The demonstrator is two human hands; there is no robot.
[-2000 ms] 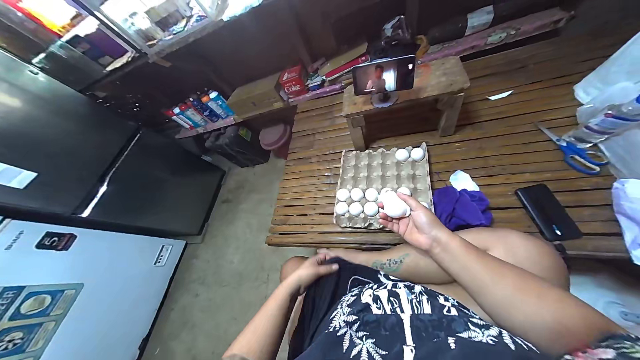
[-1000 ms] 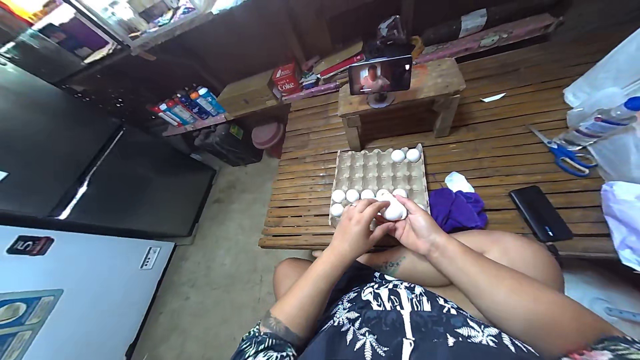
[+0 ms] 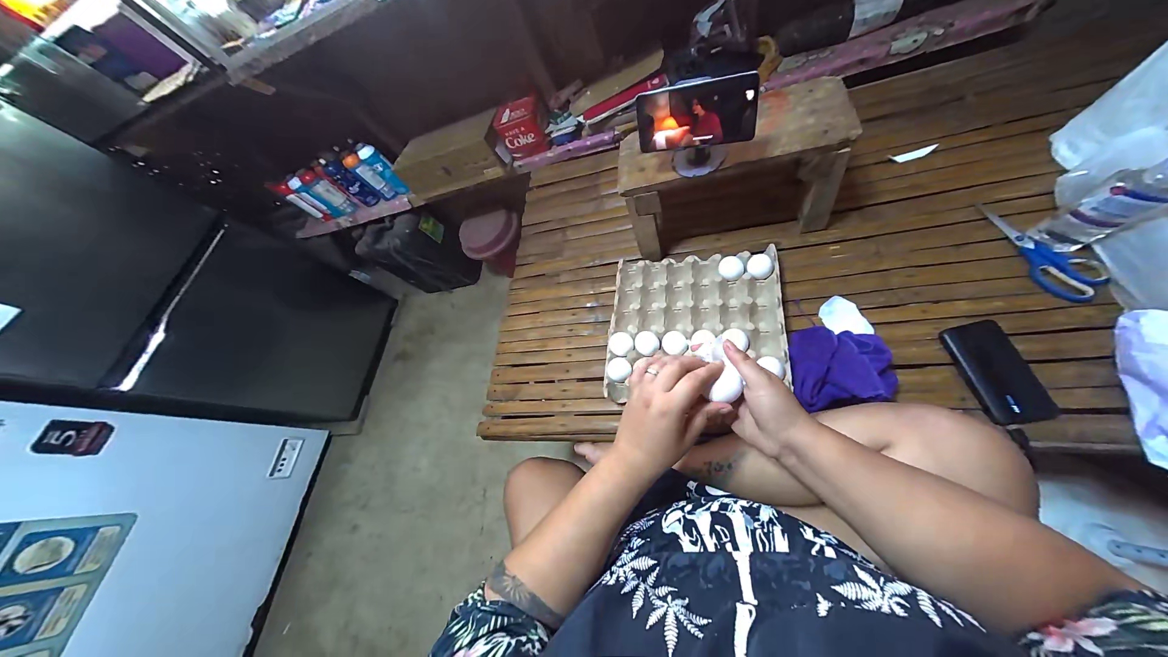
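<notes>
A white egg [image 3: 727, 384] sits between my hands, just over the near edge of a grey cardboard egg tray [image 3: 680, 294]. My right hand [image 3: 769, 408] is closed around the egg, its thumb along the shell. The fingers of my left hand [image 3: 665, 408] are bent against the egg's other side; whether they also pinch something is not clear. A bit of white material shows above the fingers. Several white eggs [image 3: 647, 343] fill cups in the tray's near rows, and two more [image 3: 745, 267] stand in its far right corner. A purple cloth [image 3: 841, 368] and a white piece [image 3: 846, 316] lie right of the tray.
The slatted bamboo platform [image 3: 557, 315] carries a small wooden bench [image 3: 830, 114] with a propped phone [image 3: 698, 113]. On the right are blue-handled scissors [image 3: 1058, 269], a black phone [image 3: 998, 371], a plastic bottle [image 3: 1109, 210] and plastic bags. Left stand a box [image 3: 449, 155], spray cans and a refrigerator [image 3: 274, 319].
My left hand has come up from my lap to the egg held in my right hand, and both hands have stayed together over the tray's near edge.
</notes>
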